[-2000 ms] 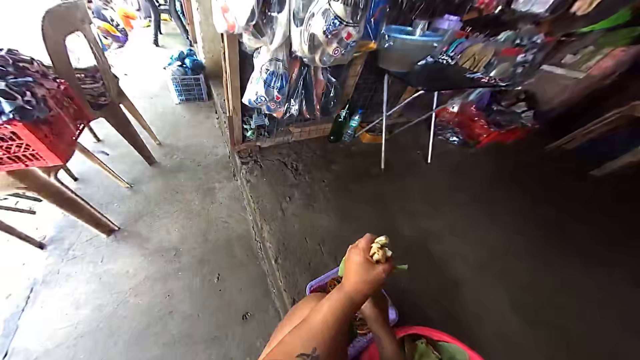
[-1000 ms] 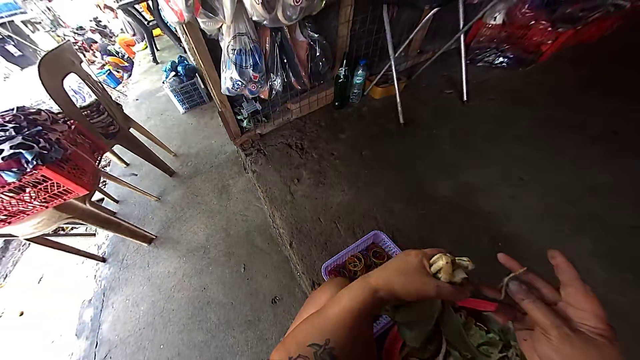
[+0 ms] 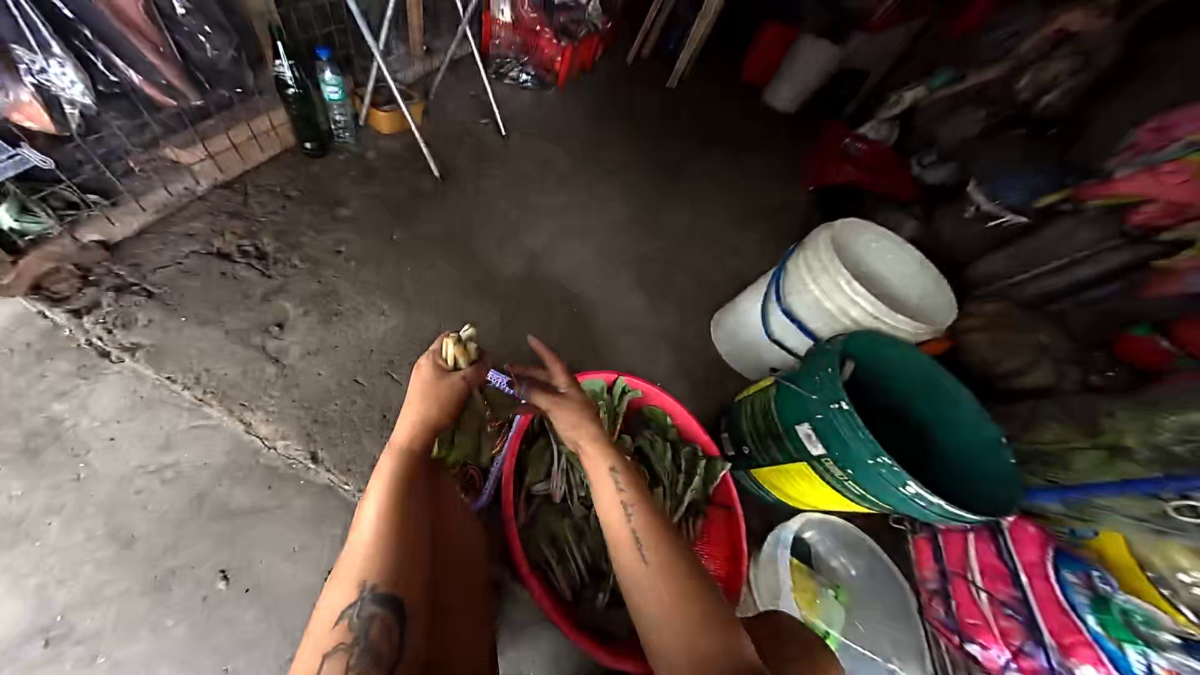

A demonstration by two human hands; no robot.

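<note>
My left hand [image 3: 439, 394] is closed around a bundle of leafy greens, its pale cut stem ends [image 3: 460, 348] sticking up above the fist; the leaves [image 3: 469, 433] hang below. Just right of it, my right hand [image 3: 555, 392] has its fingers spread, over the rim of a red plastic basin [image 3: 734, 525]. Whether a thin band lies at its fingers cannot be told. More leafy greens [image 3: 670, 459] with long stems fill the basin. A purple plastic basket [image 3: 501, 469] shows in part between my arms, mostly hidden by the left arm and leaves.
Right of the basin stand a white bucket [image 3: 797, 305] with a blue cord, a dark green bucket [image 3: 816, 441] and a translucent tub [image 3: 877, 581]. Colourful plastic packs [image 3: 1012, 591] lie at the lower right. A green bottle [image 3: 300, 103], a water bottle [image 3: 336, 98] and metal legs [image 3: 398, 89] stand at the back.
The view has swung right, bringing in the buckets. My right hand, palm up and fingers spread a second ago, is now turned over beside the left, which still holds the bundle.
</note>
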